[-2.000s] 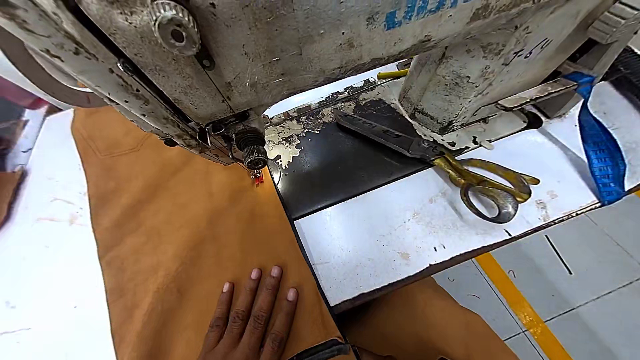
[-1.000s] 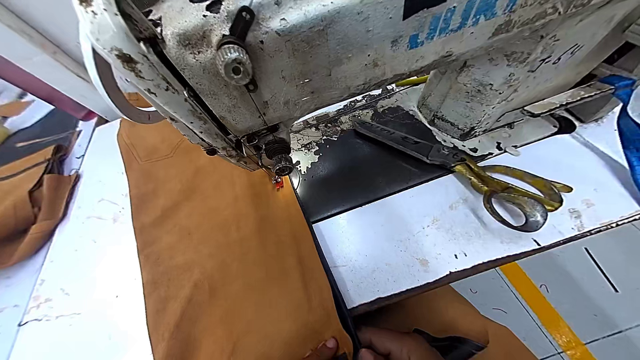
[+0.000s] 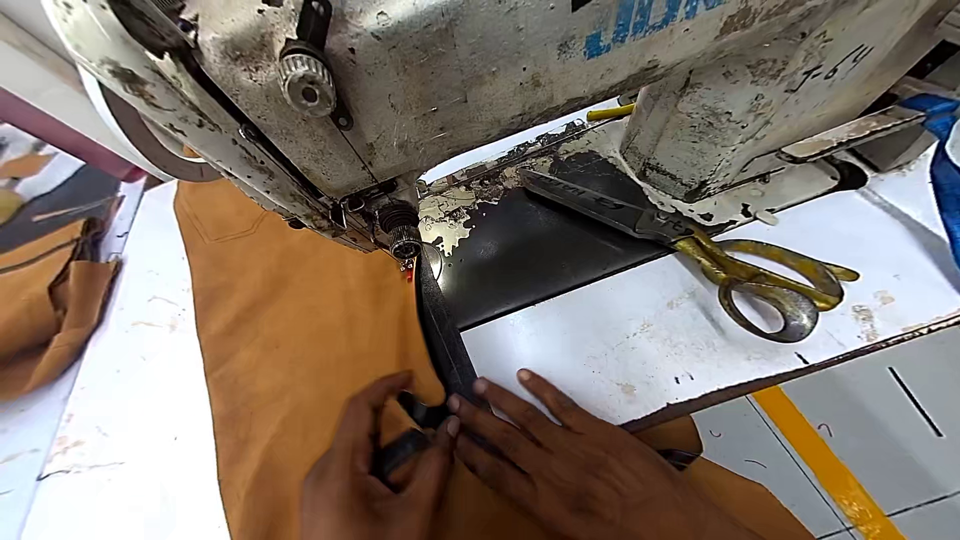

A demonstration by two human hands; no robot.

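Orange-brown fabric [image 3: 300,322] lies under the head of a worn sewing machine [image 3: 480,75]. Along its right edge a black strip [image 3: 442,330] runs from beneath the presser foot [image 3: 407,266] down to my hands. My left hand [image 3: 382,465] pinches a curled part of the black strip between thumb and fingers. My right hand [image 3: 555,457] lies palm down beside it, fingers spread over the strip and the fabric edge, fingertips near the left thumb. To the right, scissors with worn yellow handles [image 3: 780,285] rest with their blades on the black machine bed.
Folded brown fabric pieces [image 3: 52,300] lie at the far left. A blue strap [image 3: 945,165] hangs at the right edge. The white table's front edge [image 3: 750,386] runs above a tiled floor with a yellow line [image 3: 825,465]. More brown fabric [image 3: 735,495] hangs below that edge.
Both hands have moved up into fuller view, and the left now pinches the black strip. The strip shows more widely beside the fabric edge than one second ago.
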